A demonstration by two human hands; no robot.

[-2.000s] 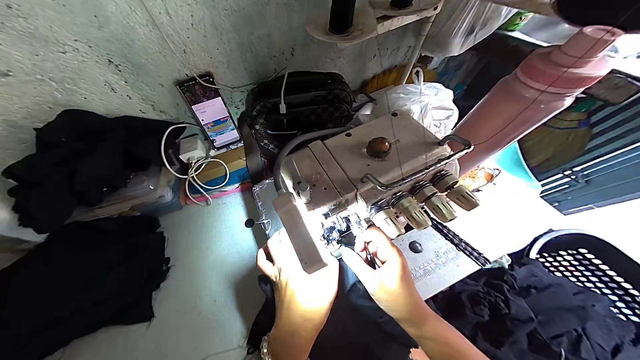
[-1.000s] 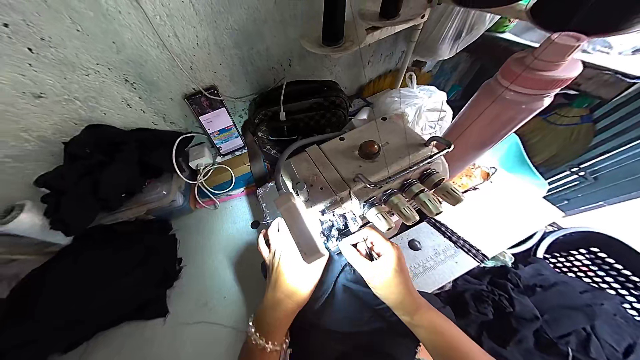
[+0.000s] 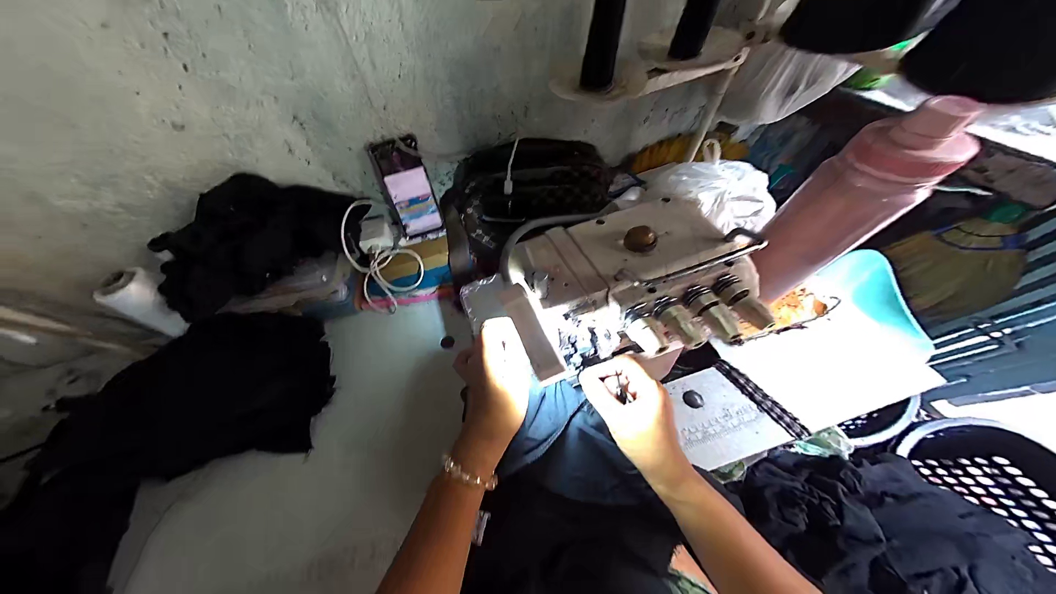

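Observation:
An overlock sewing machine [image 3: 594, 264] with several tension knobs stands in the middle, its needle area brightly lit. Dark fabric [image 3: 569, 454] runs from the machine down toward my lap. My left hand [image 3: 499, 379], with a beaded bracelet at the wrist, rests on the fabric left of the presser area; its fingertips are partly hidden by the machine's front cover. Close to the needle area on the right, my right hand [image 3: 631, 400] is curled around a small dark tool, perhaps thread snips, with its fingers at the fabric edge.
Black cloth [image 3: 190, 396] lies on the table at left, near a white thread cone [image 3: 136, 297]. A phone [image 3: 408, 194], a charger with cable [image 3: 375, 239] and a black bag [image 3: 536, 177] are behind. At right are a pink bottle [image 3: 866, 190], a perforated basket [image 3: 990, 470] and piled dark fabric [image 3: 891, 511].
My left hand has shifted forward along the left side of the machine head. The right hand stays near the needle area with the small tool. The view has swung somewhat left.

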